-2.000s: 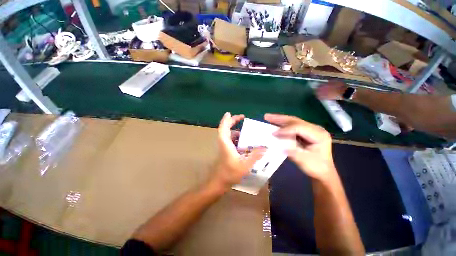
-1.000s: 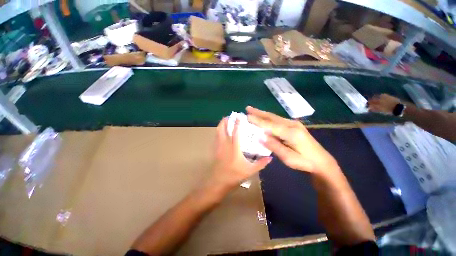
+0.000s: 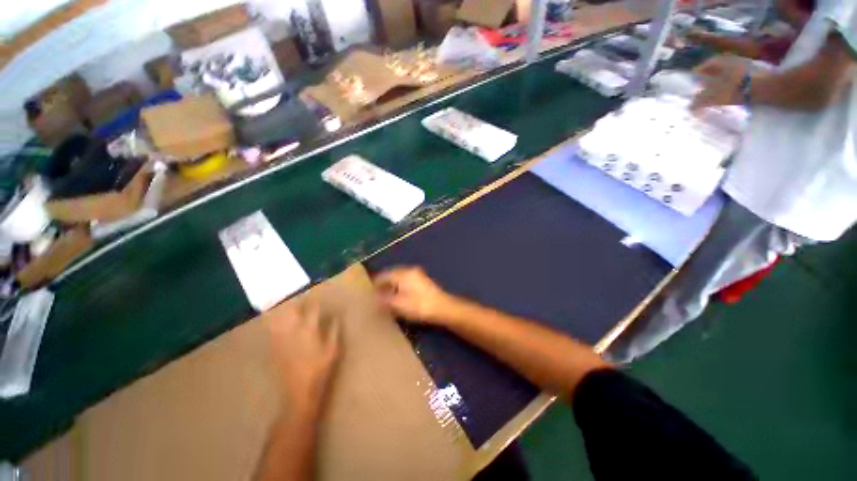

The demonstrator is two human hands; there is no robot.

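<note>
My left hand (image 3: 305,352) is blurred over the tan cardboard bench cover (image 3: 207,404), just below a white product box (image 3: 263,260) on the green conveyor belt (image 3: 188,291). It holds no box; its finger posture is too blurred to tell. My right hand (image 3: 412,295) is at the seam between the cardboard and the black bench sheet (image 3: 507,272), fingers curled downward, with no box visible in it. Two more white boxes lie on the belt to the right, a second box (image 3: 374,188) and a third box (image 3: 470,133).
A white box (image 3: 25,343) lies on the belt at far left. At right, stacked white boxes (image 3: 658,150) sit on a blue-grey sheet (image 3: 611,202) beside a person in a white top (image 3: 799,169). Open cartons (image 3: 188,127) and loose parts line the shelf beyond the belt.
The box held in both my hands is out of them, and a box lies on the belt before my left hand. My hands have moved apart and down. The view has turned right.
</note>
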